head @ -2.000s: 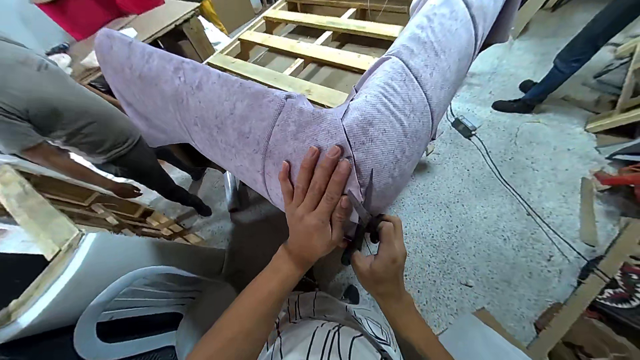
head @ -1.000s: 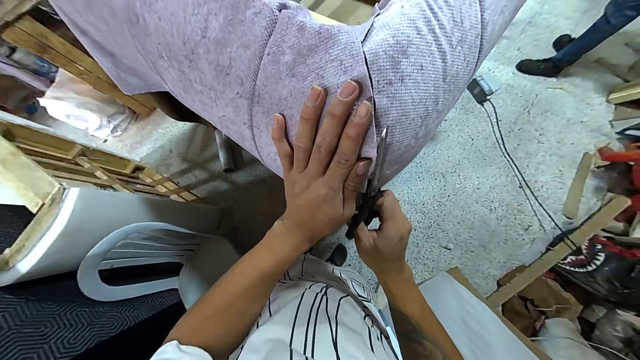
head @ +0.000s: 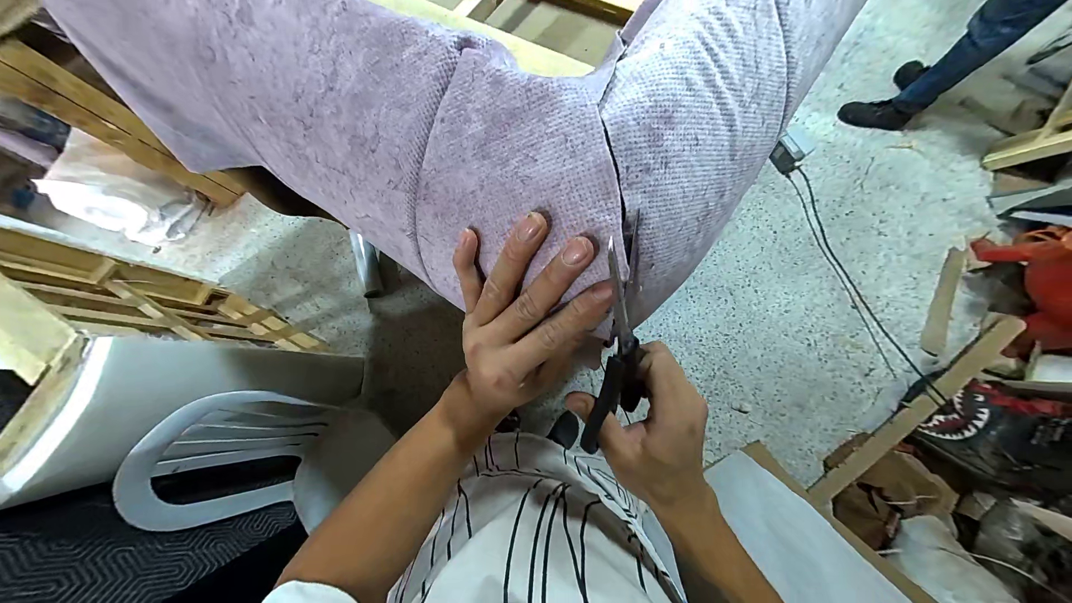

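Lilac textured upholstery fabric (head: 519, 142) covers a long curved furniture part in front of me. A dark slit-like gap runs down it toward the near edge. My left hand (head: 532, 310) lies on the fabric left of this gap, fingers spread. My right hand (head: 657, 423) grips the black handles of a pair of scissors (head: 621, 327) at the near edge. The parted blades point away from me, at the lower end of the gap. Where each blade lies relative to the fabric layers is partly hidden.
A white plastic chair (head: 138, 469) and wooden frames (head: 151, 293) stand at the left. A cable (head: 837, 268) runs from a small box across the floor. A person's legs (head: 946, 75) are at the upper right. Wood offcuts (head: 946, 310) and bags lie at the right.
My view has come closer to the fabric. The scissor blades, close together a second ago, are now parted. My left hand stays on the fabric beside the gap.
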